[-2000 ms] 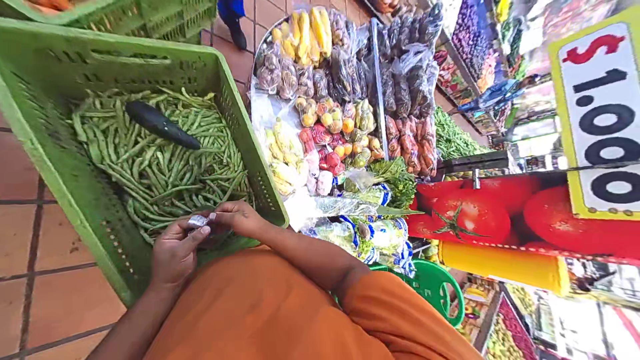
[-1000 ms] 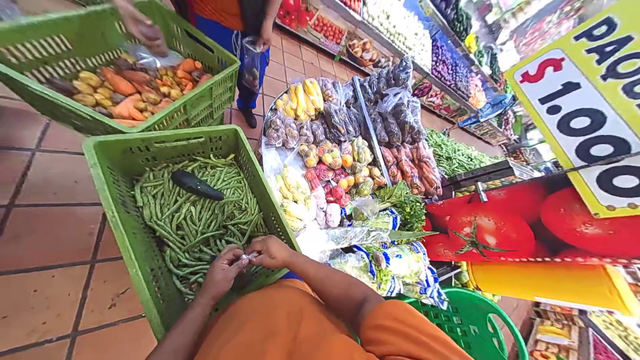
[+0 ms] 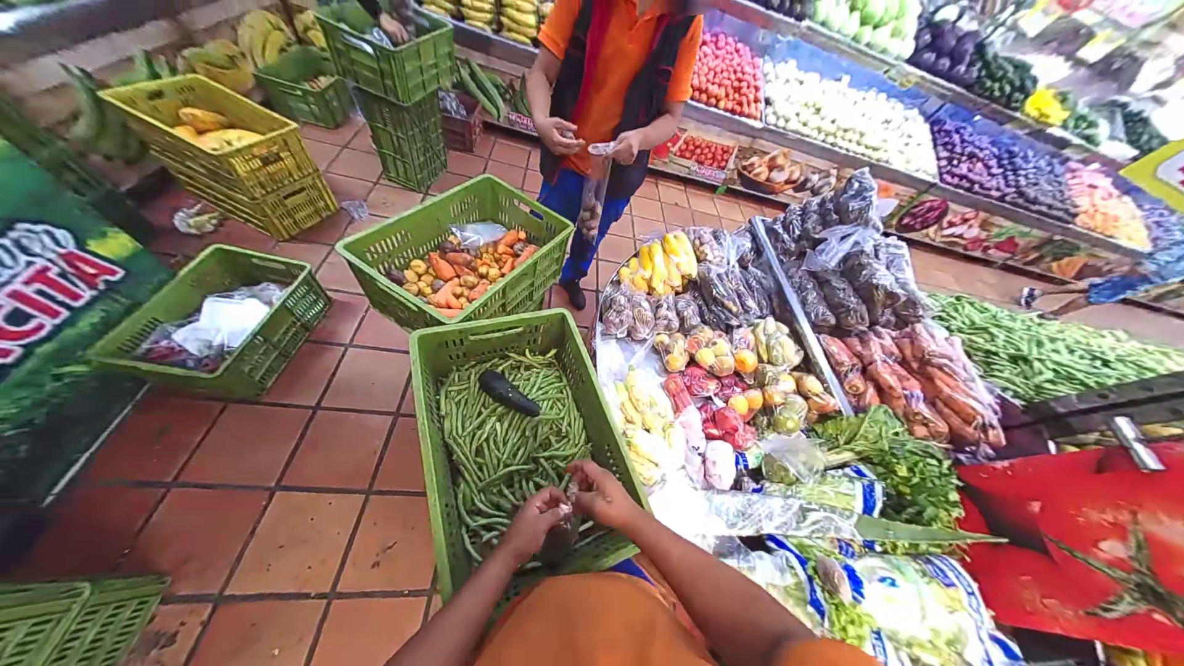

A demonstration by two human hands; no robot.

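Note:
My left hand (image 3: pixel 535 524) and my right hand (image 3: pixel 599 495) meet over the near end of a green plastic crate (image 3: pixel 427 444). Between their fingers they pinch the gathered neck of a clear plastic bag (image 3: pixel 558 544), which hangs below; its contents are hard to make out. Green beans (image 3: pixel 499 444) fill much of the crate's bottom. On the beans, towards the far end, lies a dark green cucumber or zucchini (image 3: pixel 509 393).
Beyond stands a green crate (image 3: pixel 370 245) of carrots and potatoes, near a person (image 3: pixel 606 92) holding a bag. Bagged produce (image 3: pixel 721 342) covers a display at right. Another green crate (image 3: pixel 277 338) and yellow crates (image 3: pixel 250 176) stand left on the tiled floor.
The view has swung up and left, bringing more of the floor and the other person into sight. Both my hands remain together at the bag over the beans.

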